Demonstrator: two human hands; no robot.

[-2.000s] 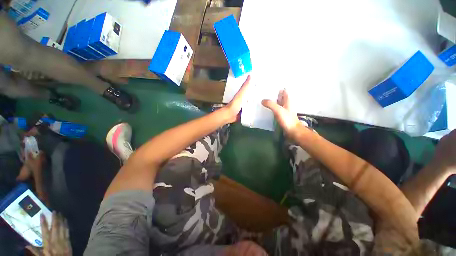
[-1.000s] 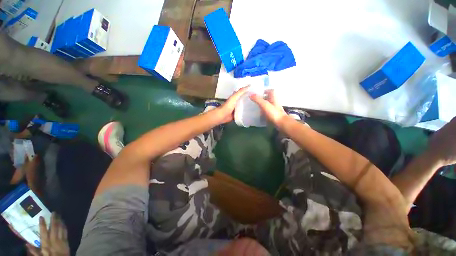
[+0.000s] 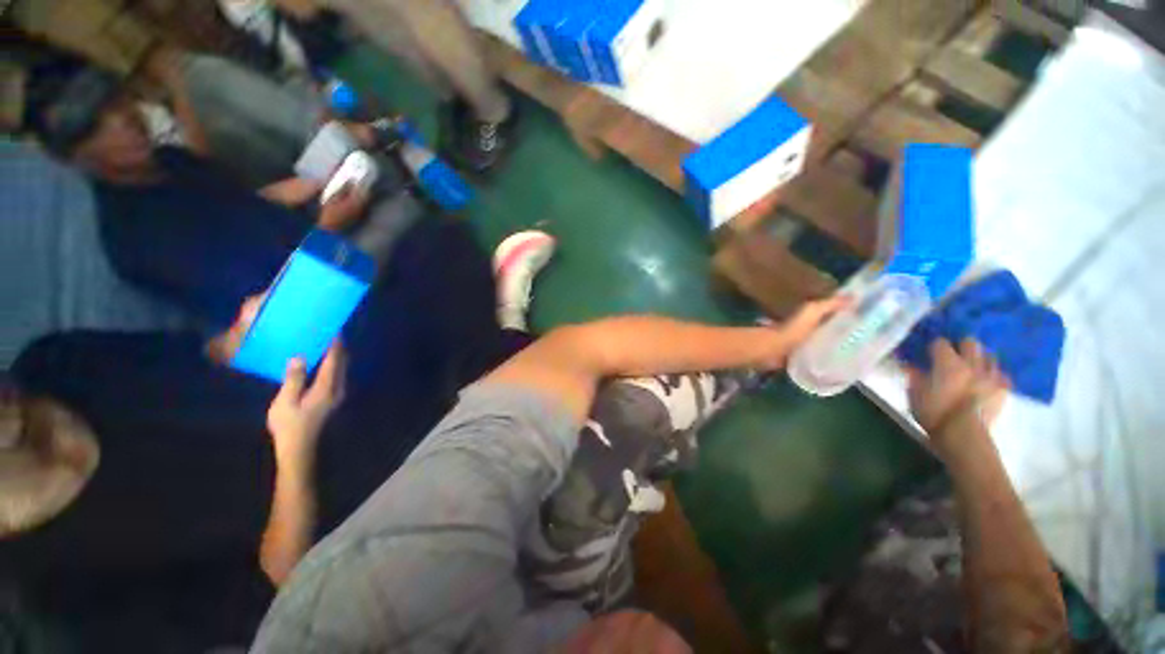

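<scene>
The small appliance, white and oval with a translucent housing and a narrow teal line, is tilted over the edge of the white-covered surface. My left hand grips its left end. My right hand is on the crumpled blue cleaning cloth, just right of the appliance. Its fingers are blurred and overlap the cloth's lower left part.
A blue carton stands just behind the appliance and cloth. Another blue and white carton stands on the wooden pallet. At left a neighbour holds a blue carton; another person behind holds a white item.
The view has swung to the left. My right hand has left the appliance and moved to the blue cloth. My left hand still holds the appliance, now turned so its long oval face shows.
</scene>
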